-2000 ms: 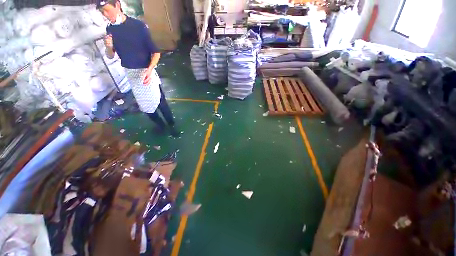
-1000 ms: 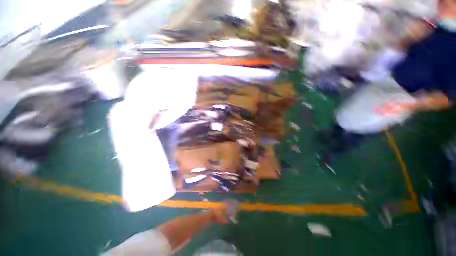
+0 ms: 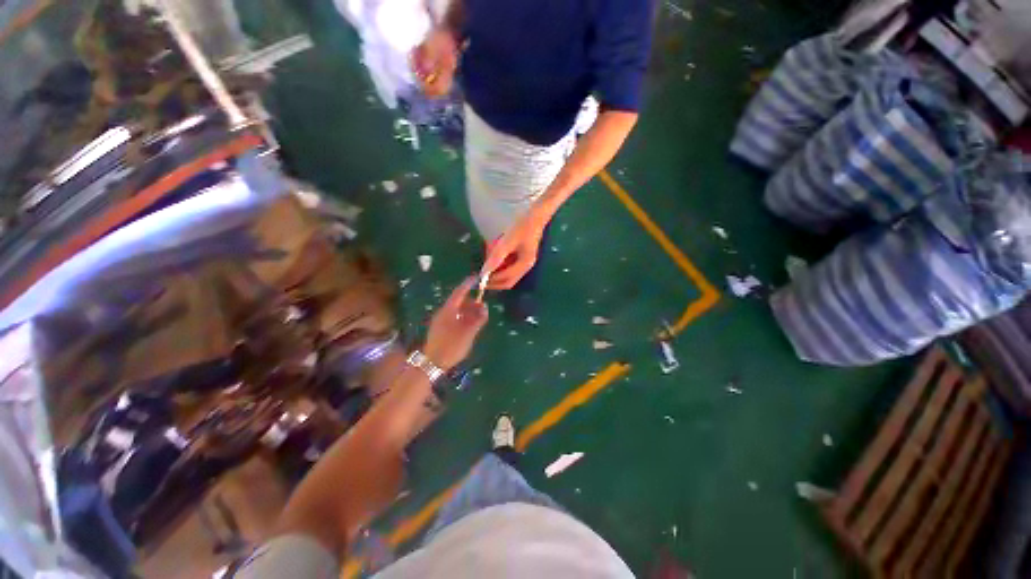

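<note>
My left hand (image 3: pixel 458 325), with a metal-band watch (image 3: pixel 425 364) on the wrist, reaches forward from the lower left. Its fingertips are closed on one end of a small, thin, pale item (image 3: pixel 484 283). Another person's hand (image 3: pixel 516 256) holds the other end, and the two hands nearly touch. The item is too small and blurred to name. My right hand is not in view.
The other person, in a dark top (image 3: pixel 543 68), stands just ahead. Brown and dark cut fabric (image 3: pixel 260 418) lies at left, beside white sheeting (image 3: pixel 17 452). Striped woven sacks (image 3: pixel 893 283) and a wooden pallet (image 3: pixel 927 464) are at right. Scraps litter the green floor (image 3: pixel 724 452).
The view has swung right from the fabric heap to the other person, who is now close. My left hand has reached forward and now grips the small item with the other person's hand.
</note>
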